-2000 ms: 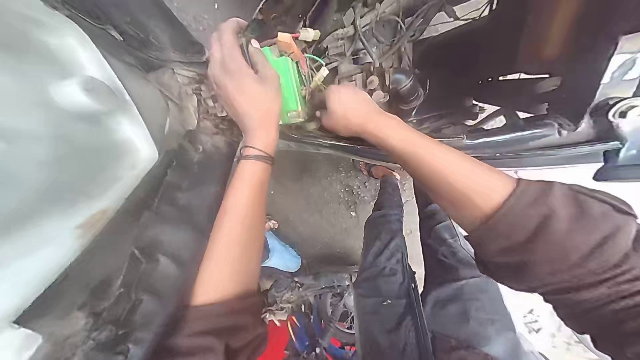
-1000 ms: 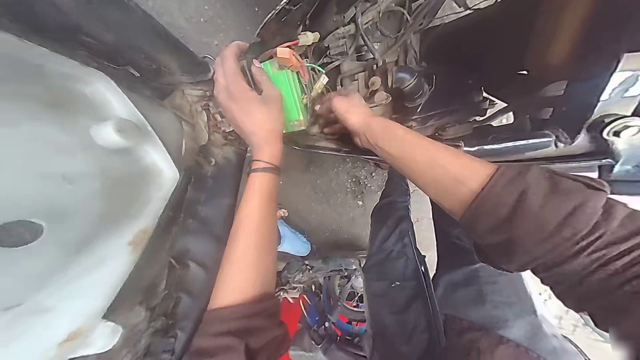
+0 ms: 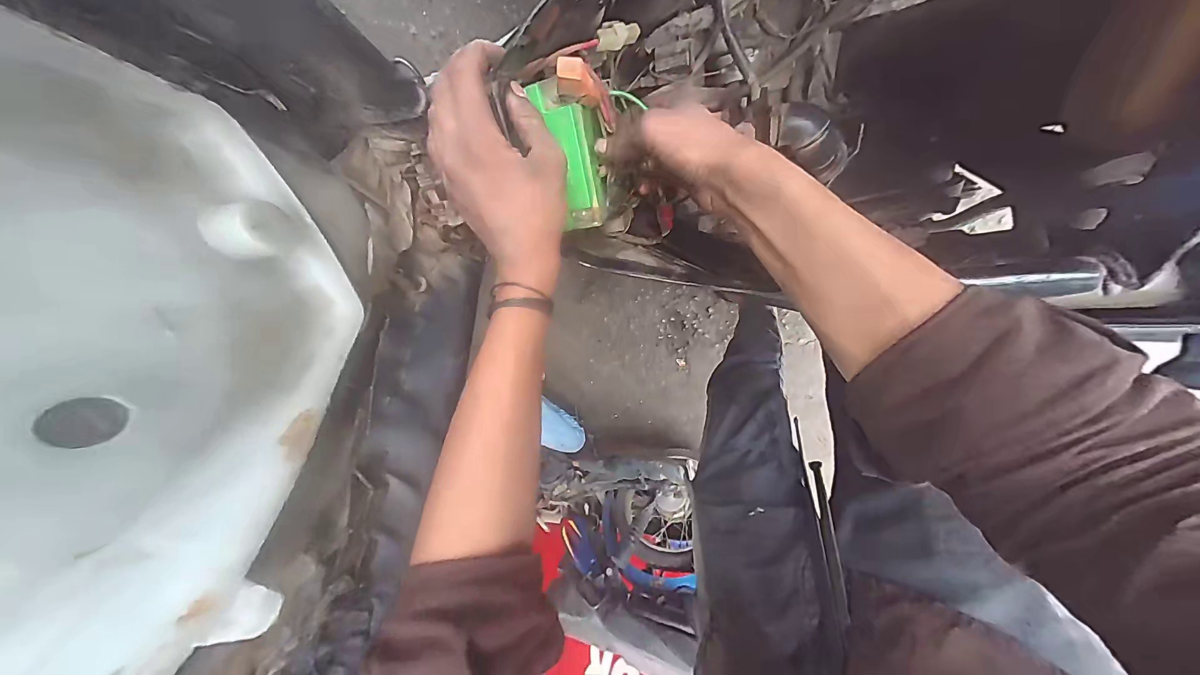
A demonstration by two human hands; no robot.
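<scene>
My left hand (image 3: pixel 506 159) is closed around the far and left side of a bright green box-shaped part (image 3: pixel 572 155), its thumb along the top. A black strap or cable shows between its fingers. An orange connector (image 3: pixel 570 73) with red and orange wires lies over the upper end of the green part, and a pale connector (image 3: pixel 619 36) sits above it. My right hand (image 3: pixel 684 145) is at the wires on the right side of the green part. It is blurred, and its fingertips and whatever they touch cannot be made out.
A pale metal panel (image 3: pixel 169 309) with a round hole fills the left. Tangled wiring (image 3: pixel 778 56) and a black rounded part (image 3: pixel 811 136) lie to the right, beside a dark vehicle panel (image 3: pixel 1012 141). Below are my legs, a light blue object (image 3: pixel 561 427) and a spoked wheel (image 3: pixel 661 516).
My left hand stays on the green part throughout. My right hand remains beside it at the wires, with its fingers shifted and now blurred.
</scene>
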